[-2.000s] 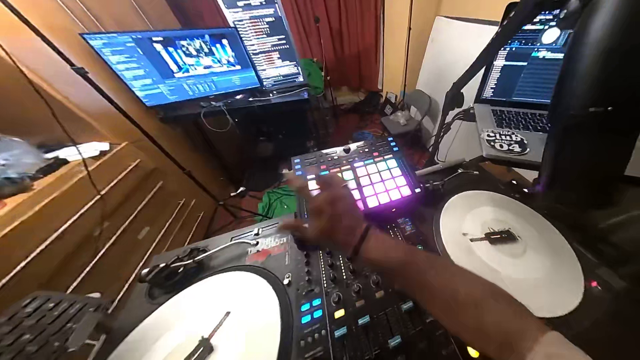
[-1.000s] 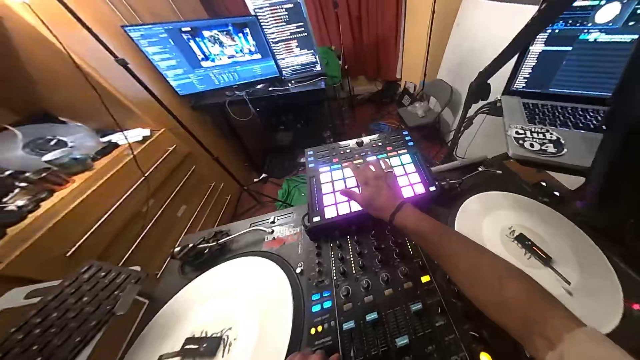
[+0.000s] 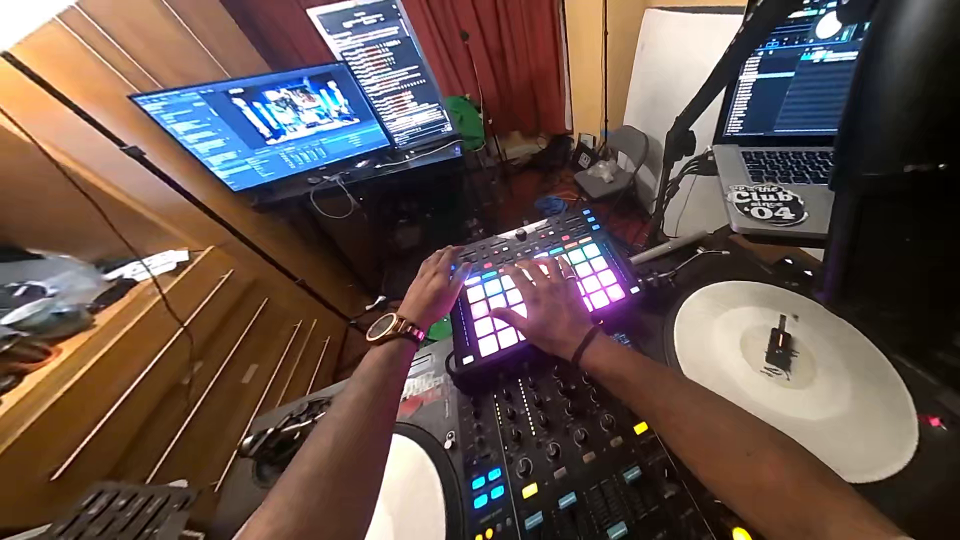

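My left hand [image 3: 435,286], with a watch [image 3: 394,328] on its wrist, rests at the upper left corner of a DJ pad controller [image 3: 487,365] with lit pads. My right hand [image 3: 551,304] lies spread over the middle of those pads, a dark band on its wrist. Neither hand holds anything. Below the controller is a DJ mixer [image 3: 551,450] with knobs and faders. White records sit on the right turntable [image 3: 679,296] and on the left turntable [image 3: 442,450], which my left forearm partly covers.
A laptop [image 3: 814,180] stands at the upper right beside a black stand arm [image 3: 697,112]. A monitor [image 3: 277,124] and an upright screen [image 3: 390,71] are at the back left. Wooden drawers [image 3: 225,375] line the left; a folding chair [image 3: 626,154] stands behind.
My left hand has come up to the controller's upper left; a second ago only part of it showed at the bottom edge. My right hand stays over the pads.
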